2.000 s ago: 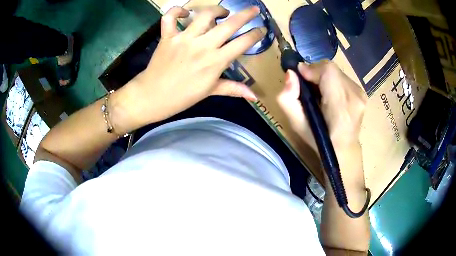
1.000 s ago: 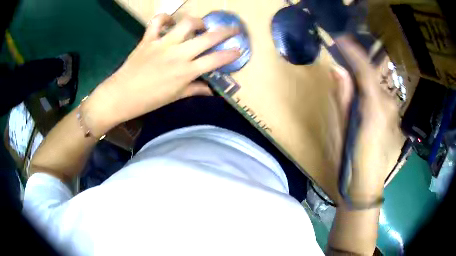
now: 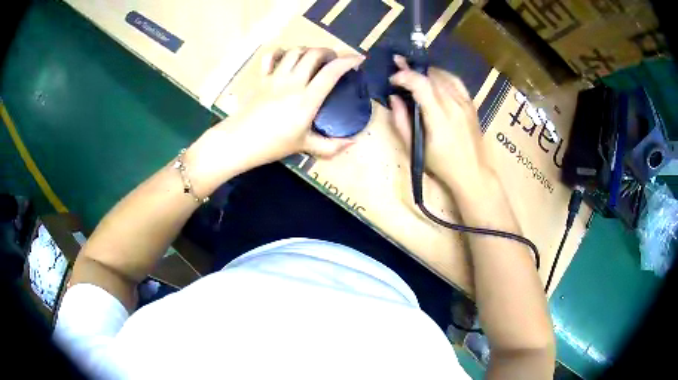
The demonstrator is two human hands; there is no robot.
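Note:
My left hand (image 3: 301, 100) holds a round black plastic cover (image 3: 343, 107) between thumb and fingers over the cardboard, its smooth dark face towards me. My right hand (image 3: 438, 122) holds the soldering iron (image 3: 418, 141) by its black handle, with the metal barrel pointing to the top of the picture. The iron's tip is not clearly visible. Dark, blurred parts lie between and beyond the two hands; I cannot tell them apart.
Flattened cardboard (image 3: 520, 215) covers the bench. The soldering station (image 3: 591, 141) stands at the right, with the iron holder (image 3: 654, 157) beside it and a clear plastic bag (image 3: 660, 230) nearby. A small upright carton (image 3: 505, 48) is at the upper right. The iron's cable (image 3: 483, 231) crosses my right forearm.
My left hand now holds a cover up with its dark face showing; earlier it lay over a shiny disc on the cardboard. My right hand and the iron have moved close beside it. The view has shifted.

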